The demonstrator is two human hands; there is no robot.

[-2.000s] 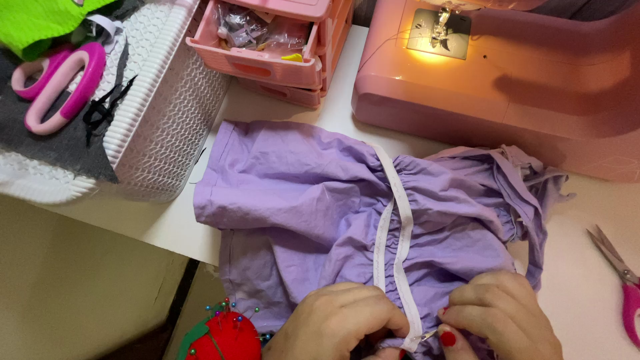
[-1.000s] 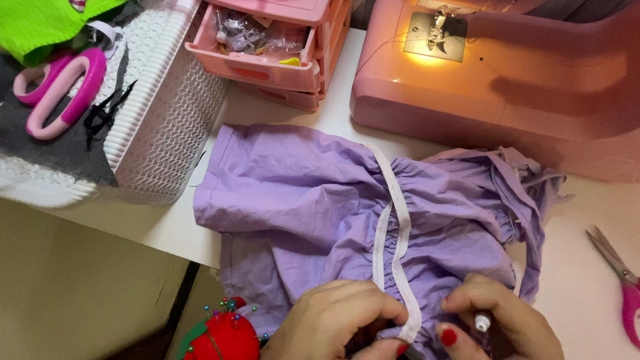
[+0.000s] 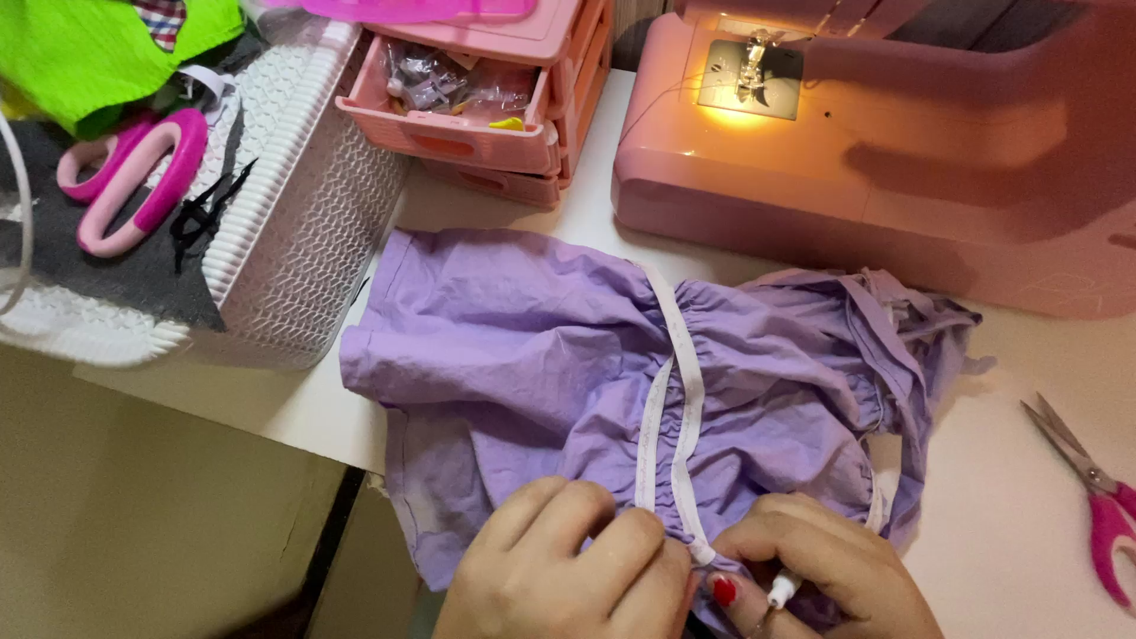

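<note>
A gathered purple fabric garment (image 3: 568, 355) lies across the white table, with white elastic tape (image 3: 683, 364) stitched along its gathers. My left hand (image 3: 568, 568) has its fingers closed on the fabric beside the lower end of the tape. At the tape's right side, my right hand (image 3: 825, 568) pinches the fabric between thumb and fingers. A small white-tipped tool (image 3: 783, 587), perhaps a seam ripper, is held in the same hand; most of it is hidden by the palm. The fingertips of my left hand are out of sight.
A pink sewing machine (image 3: 737, 169) with its lamp lit stands at the back right. Pink-handled scissors (image 3: 1100, 497) lie at the right edge. A pink drawer unit (image 3: 444, 146) and a white basket (image 3: 328, 213) with cloth and larger scissors (image 3: 142, 186) stand at the left.
The left hand has moved a little left over the fabric. The red pincushion seen earlier at the lower left is no longer visible. The white tip in the right hand has shifted slightly.
</note>
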